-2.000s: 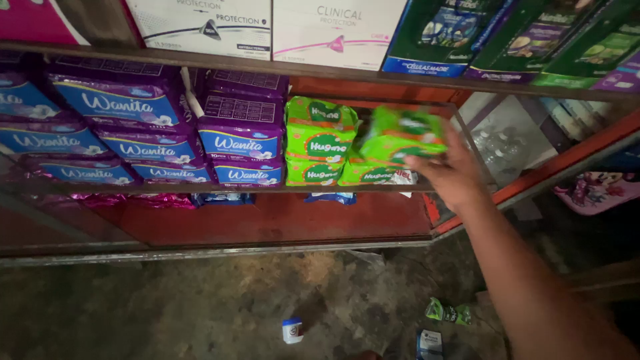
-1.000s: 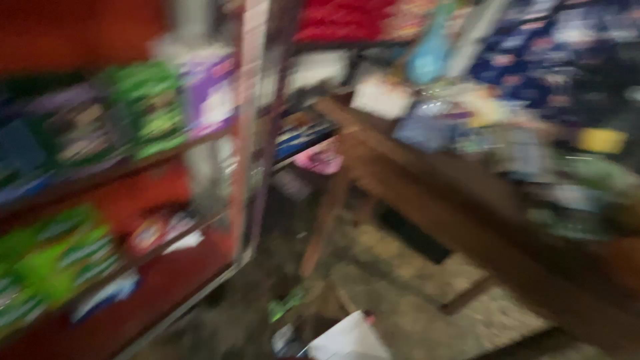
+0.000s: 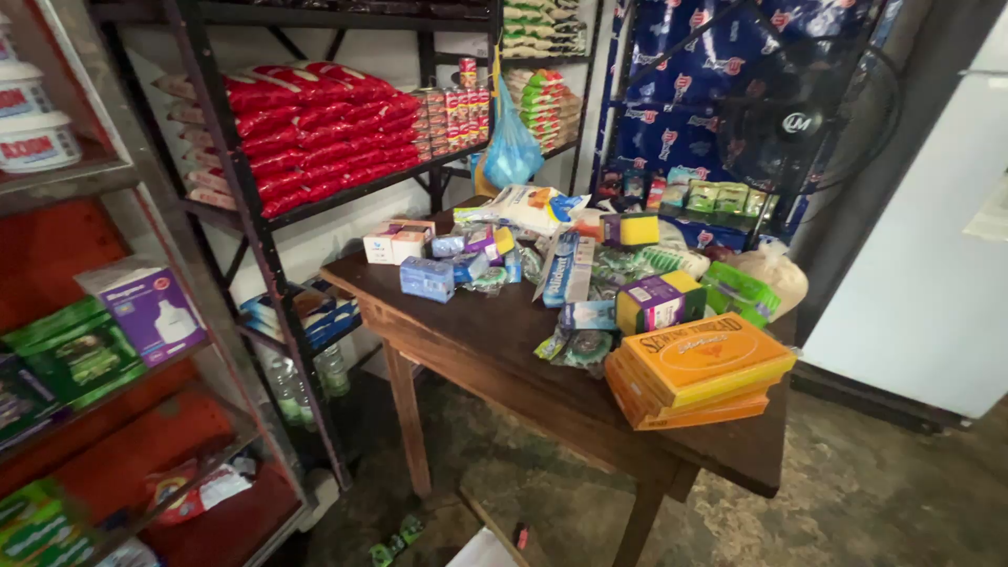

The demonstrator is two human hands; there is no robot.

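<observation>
Neither of my hands shows in the head view now. A dark wooden table (image 3: pixel 488 346) stands in the middle, bearing a loose pile of packaged goods. Orange sewing thread boxes (image 3: pixel 701 362) are stacked at its near right corner. Behind them lie a purple and yellow sponge pack (image 3: pixel 657 302), a blue and white boxed product (image 3: pixel 565 268) and a green packet (image 3: pixel 739 293). Light blue packs (image 3: pixel 428 279) and small white boxes (image 3: pixel 398 241) rest toward the left end. At the lower left, green packs (image 3: pixel 39 524) sit on a red-backed shelf.
A black metal rack (image 3: pixel 264 228) holds red bags (image 3: pixel 315 130) and cans behind the table. A blue plastic bag (image 3: pixel 513 146) hangs from it. A black fan (image 3: pixel 803 122) stands beside a white refrigerator (image 3: pixel 906 236). A green wrapper (image 3: pixel 398 542) lies on the floor.
The view has swung far right from the shelf to the table. A hand was at the green packs two seconds ago; it is out of view now.
</observation>
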